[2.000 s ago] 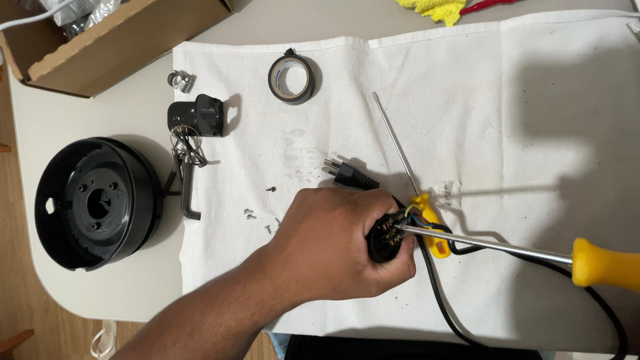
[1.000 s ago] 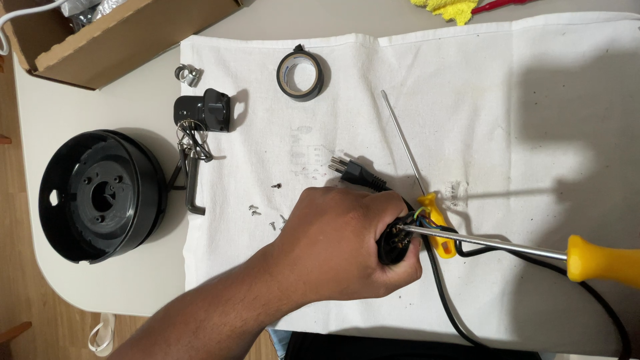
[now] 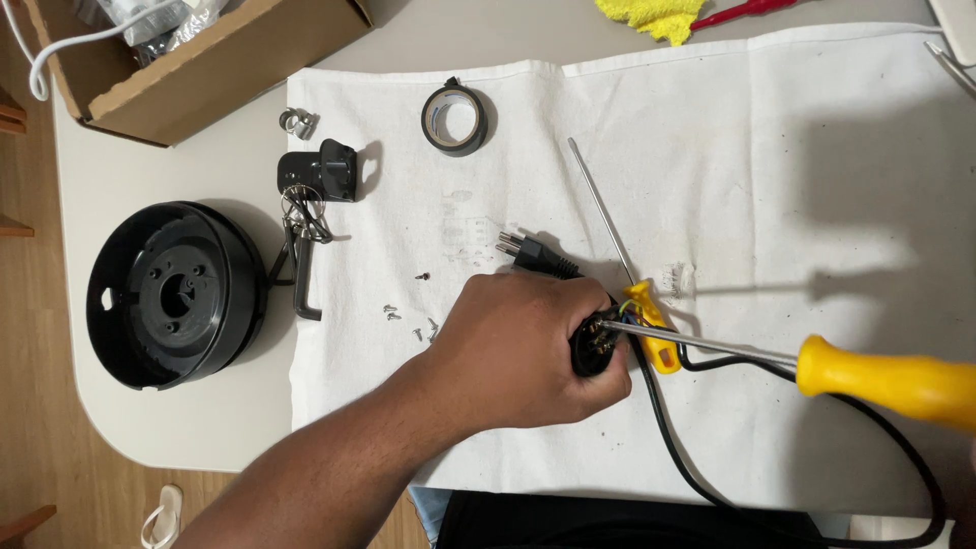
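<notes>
My left hand [image 3: 526, 351] grips a round black electrical connector [image 3: 585, 354] with brass-coloured contacts and thin coloured wires at its open end. The tip of a yellow-handled screwdriver [image 3: 877, 375] rests in that end, its shaft running in from the right. My right hand is out of frame, apart from perhaps a sliver of skin at the right edge; its grip cannot be seen. A second yellow-handled screwdriver [image 3: 662, 347] lies under the wires. Beside my left hand lies a black three-pin power plug [image 3: 537, 255], and a black cable [image 3: 659, 427] loops to the right.
A white cloth [image 3: 724, 175] covers much of the table. On it are a roll of black tape [image 3: 478, 130], several small screws [image 3: 392, 316] and a black plastic bracket [image 3: 313, 169]. At left stands a round black housing [image 3: 229, 305], with a cardboard box [image 3: 229, 72] behind.
My left hand keeps its grip on the connector, and the screwdriver tip stays in its open end. Nothing else has plainly moved.
</notes>
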